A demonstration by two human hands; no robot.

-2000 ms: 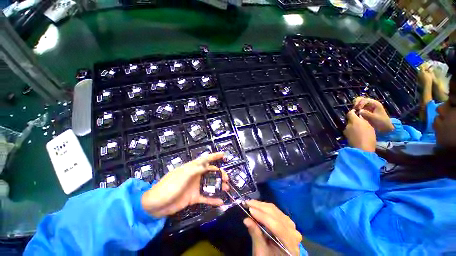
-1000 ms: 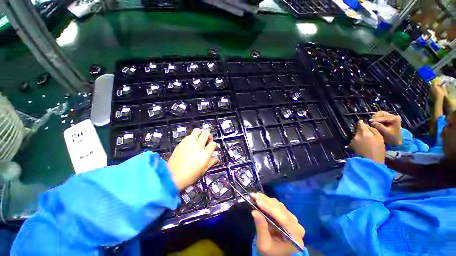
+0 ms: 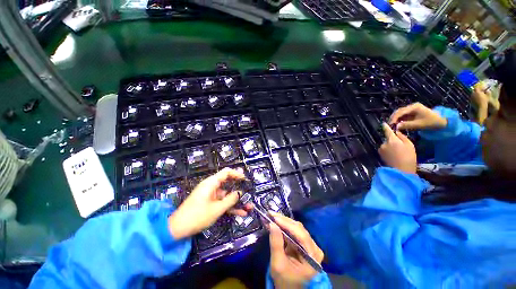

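My left hand is over the lower part of the filled blister tray and holds a small dark watch module between its fingers. My right hand holds thin metal tweezers like a pen. The tweezers' tip is at my left fingertips, close to the module; whether it touches the module cannot be told. Many black modules with silvery parts sit in the tray's pockets around and behind my left hand. My left hand hides some pockets.
A mostly empty blister tray adjoins on the right, with a few modules. A grey oval case and a white device lie at left by a metal post. A person in blue works close at right. A fan shows far left.
Since one second ago, my left hand has come up from the tray pockets with a module in its fingers. My right hand has brought the tweezers' tip to it. The view has shifted slightly.
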